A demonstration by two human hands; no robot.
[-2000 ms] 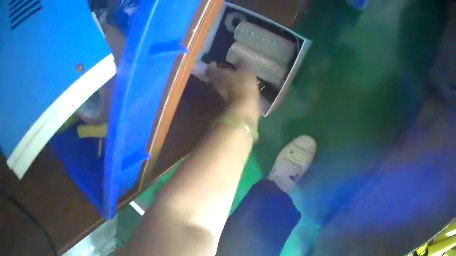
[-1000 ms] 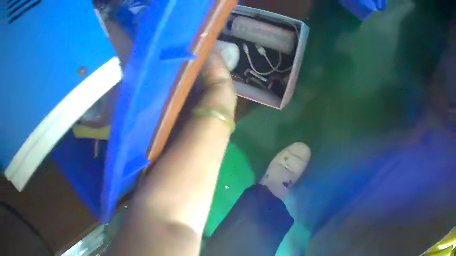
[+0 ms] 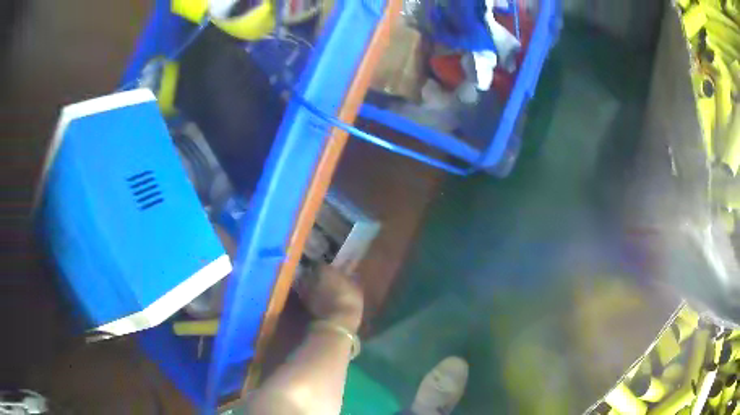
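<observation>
My left hand (image 3: 333, 296), bare with a bracelet at the wrist, reaches to the lower shelf level. It is at the near edge of a small open box (image 3: 357, 241) with a pale side wall. The fingers are blurred and partly hidden, so whether they grip the box is unclear. The box's contents are dark and mostly hidden behind the orange-brown shelf edge (image 3: 331, 162). My right hand is not in view.
A blue tool bin (image 3: 272, 198) and light-blue slotted box (image 3: 130, 211) stand on the upper level. Another blue bin (image 3: 422, 134) holds mixed items beyond. Yellow tubes (image 3: 718, 89) lie at the right. A shoe (image 3: 442, 382) is on the green floor.
The view has shifted, bringing in the second blue bin and more yellow tubes. The small box now shows less beyond the shelf edge, and my left hand is at its near side.
</observation>
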